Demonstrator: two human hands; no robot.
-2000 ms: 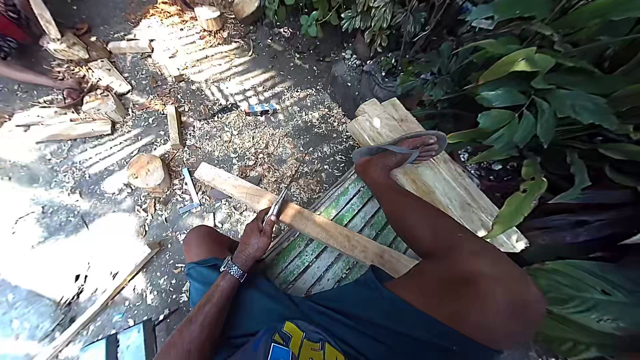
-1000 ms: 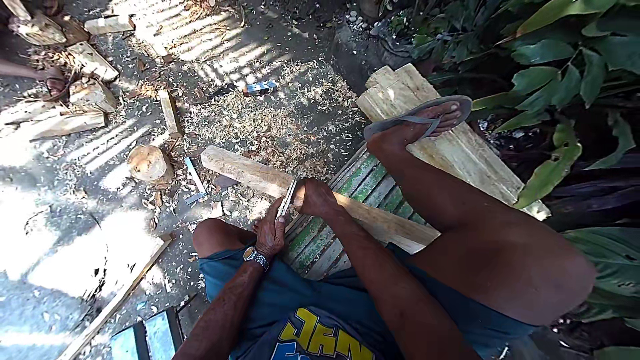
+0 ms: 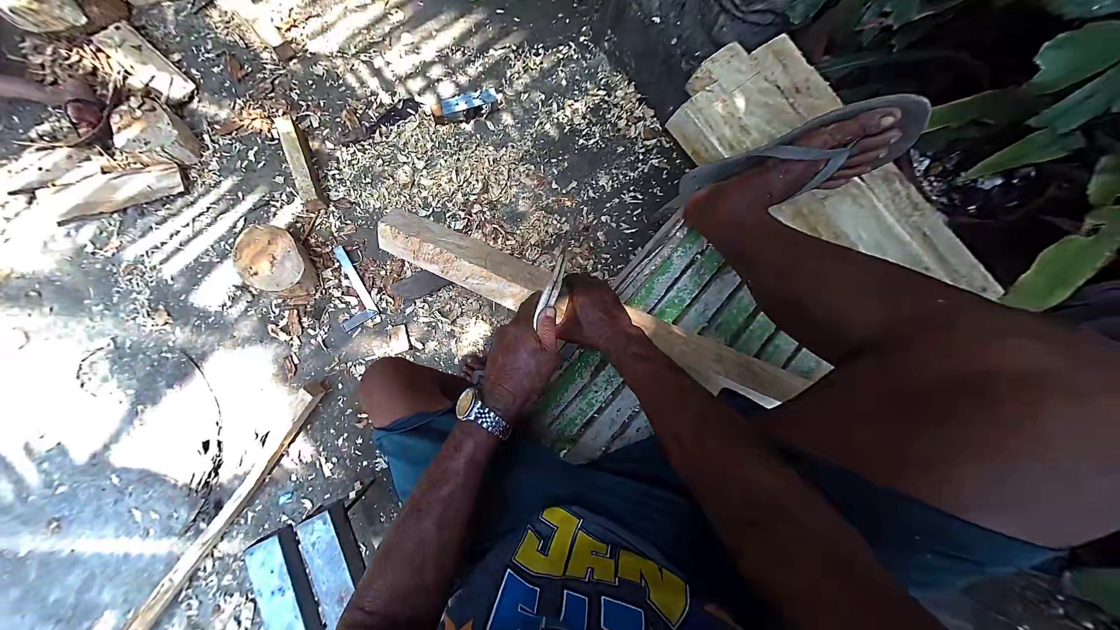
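Note:
A long squared wooden board (image 3: 472,262) lies slantwise across a slatted bench (image 3: 687,284) with worn green paint. My left hand (image 3: 523,354), with a watch on its wrist, is closed around a narrow tool (image 3: 549,293) with pale edges, held crosswise over the board; its exact kind is unclear. Beside it, my right hand (image 3: 593,311) rests curled on the board, close against the tool. The fingers of my right hand are mostly hidden, so whether they grip the tool or the wood cannot be told.
Wood shavings cover the ground. A try square (image 3: 354,284), a log stump (image 3: 273,260) and a wood block (image 3: 300,162) lie left of the board. Thick planks (image 3: 875,214) stand under my sandalled foot (image 3: 814,153). Another person's foot (image 3: 86,109) is at the upper left.
My right hand, not seen two seconds ago, has come onto the board beside the tool. My left hand still holds the tool, which is now tilted more upright.

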